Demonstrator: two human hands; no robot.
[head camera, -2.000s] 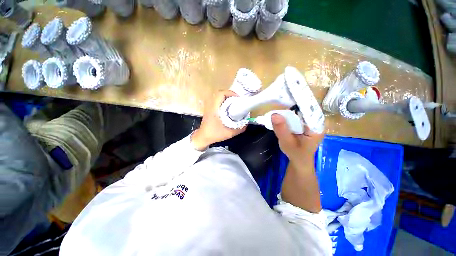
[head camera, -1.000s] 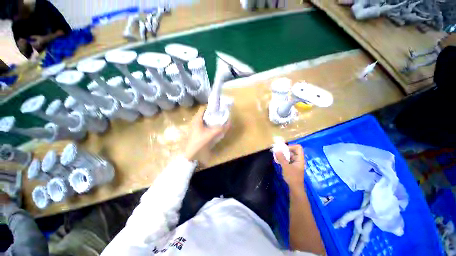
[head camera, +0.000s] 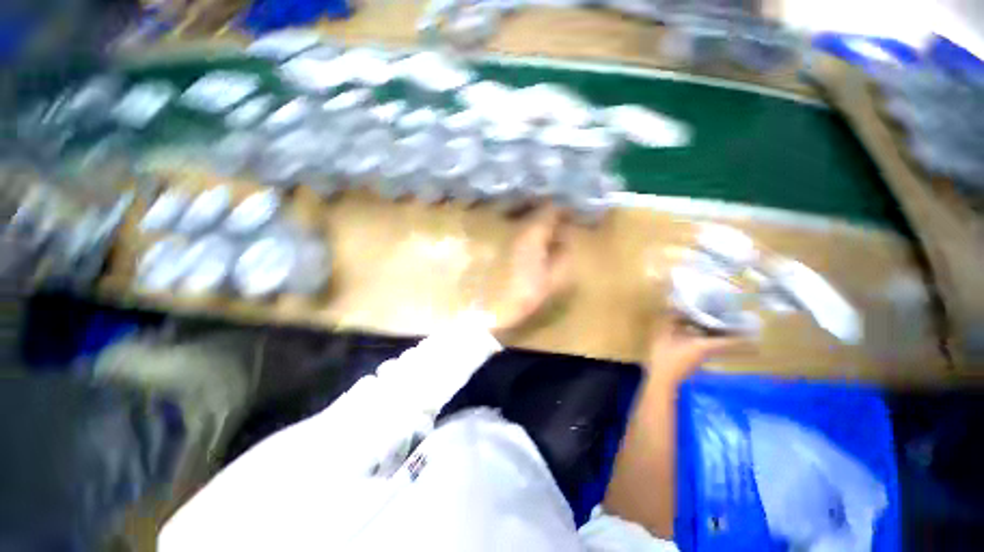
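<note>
The frame is heavily blurred. My left hand (head camera: 534, 264) reaches over the bench to the near right end of the rows of grey-white finished assemblies (head camera: 453, 162); its fingertips are at the last pieces, and the blur hides whether they hold one. My right hand (head camera: 691, 350) is at the bench's front edge, against the lower side of a tube body (head camera: 712, 297) with a stem whose oval plate (head camera: 822, 304) points right. Whether it grips this body is unclear. The glue bottle cannot be made out.
Several tube bodies (head camera: 264, 264) stand on the tan bench (head camera: 388, 253) at left. The green conveyor belt (head camera: 745, 146) runs behind. A blue crate (head camera: 707, 464) with a whitish bag (head camera: 815, 485) is at lower right. Blurred grey parts lie at the far right.
The view has swung. My left hand has moved with its assembly to the row's right end. My right hand, earlier holding the glue bottle, has moved to the tube body at right.
</note>
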